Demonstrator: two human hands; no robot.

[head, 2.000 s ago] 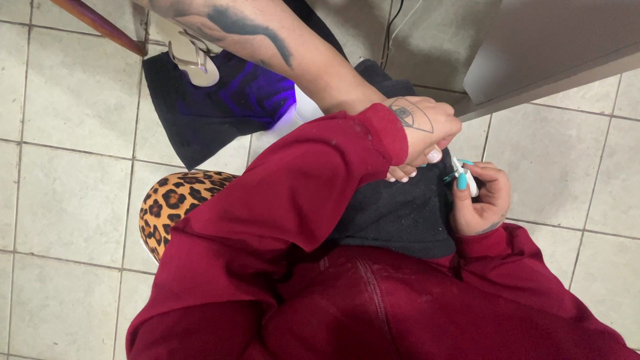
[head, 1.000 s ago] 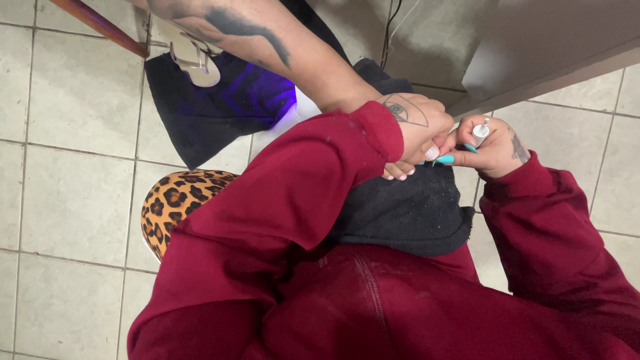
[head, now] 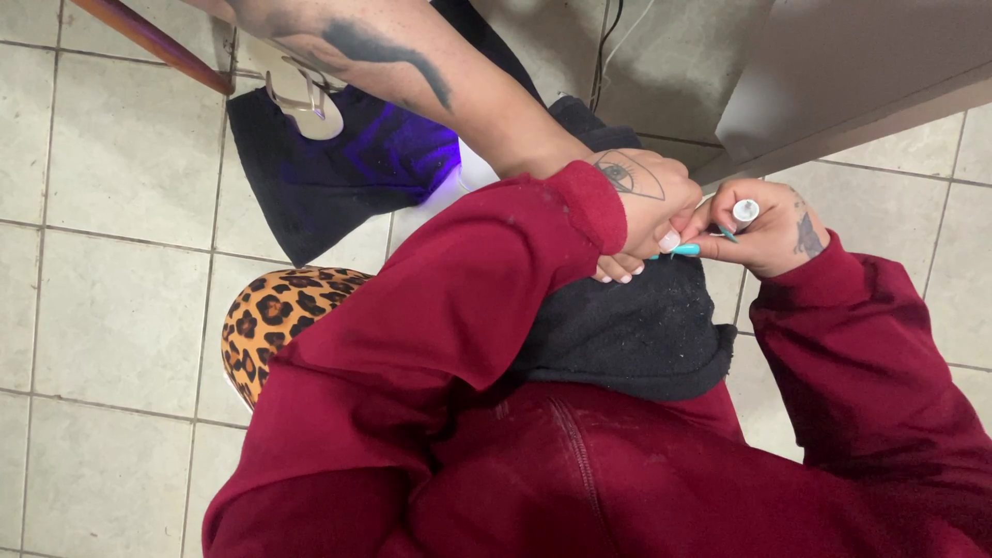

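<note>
My left hand [head: 647, 194], with an eye drawing on its back, is closed around the other person's hand [head: 618, 269], whose pale-tipped nails show below it. In my right hand [head: 748, 225], with long teal nails, a small white cylindrical object [head: 745, 211] sits between the fingers, its round end facing up. My right thumb and fingertips touch or nearly touch a pale-nailed fingertip at my left hand; the exact contact is hidden. A dark towel [head: 628, 333] lies beneath the hands, over my lap. The other person's tattooed forearm [head: 465, 85] comes in from the upper left.
A grey panel edge [head: 852, 128] stands close beyond my right hand. Cables [head: 601, 54] hang behind. On the left are a leopard-print rounded thing [head: 271, 318], a dark cloth [head: 310, 186] lit violet, a flip-flop [head: 314, 112] and a wooden leg [head: 155, 43]. The floor [head: 116, 310] is tiled.
My right hand has moved up and in against the held fingers, and has turned so the white object's round end faces up. My left hand has stayed almost in place.
</note>
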